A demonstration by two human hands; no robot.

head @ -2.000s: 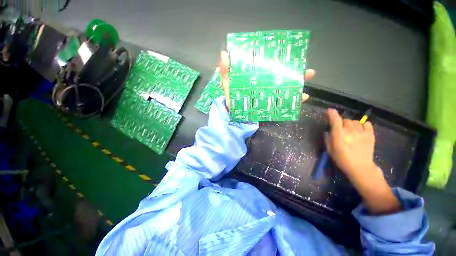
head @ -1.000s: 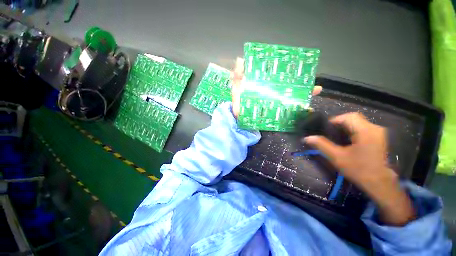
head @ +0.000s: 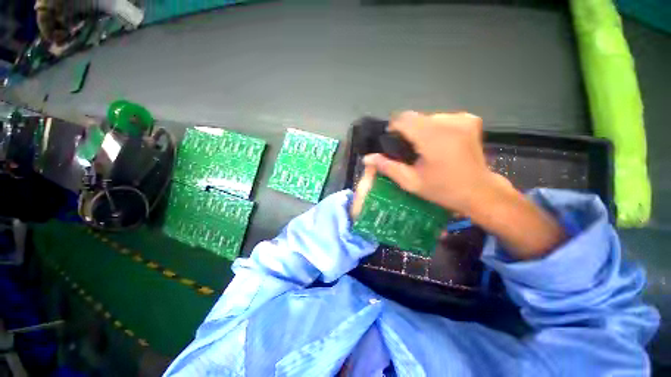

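My left hand [head: 363, 193] holds a green circuit board panel [head: 401, 217] by its left edge, low over the black tray [head: 600, 169]. My right hand [head: 441, 158] is over the panel's upper part and hides it. It is closed on a small dark tool [head: 398, 147], which is partly hidden and blurred. The tray floor is scattered with tiny silvery specks. Blue handles [head: 460, 225] show in the tray below my right wrist, partly covered by the sleeve.
Two green panels [head: 219, 160] lie touching left of the tray, and a smaller single panel [head: 303, 165] lies nearer it. Dark equipment with a green reel [head: 129, 118] is at the left. A lime-yellow roll [head: 614, 110] lies at the right. A person's hand [head: 53, 20] shows top left.
My right hand has moved up and left with the dark tool onto the panel. The panel is lower and tilted. The camera view has shifted, showing more of the far bench.
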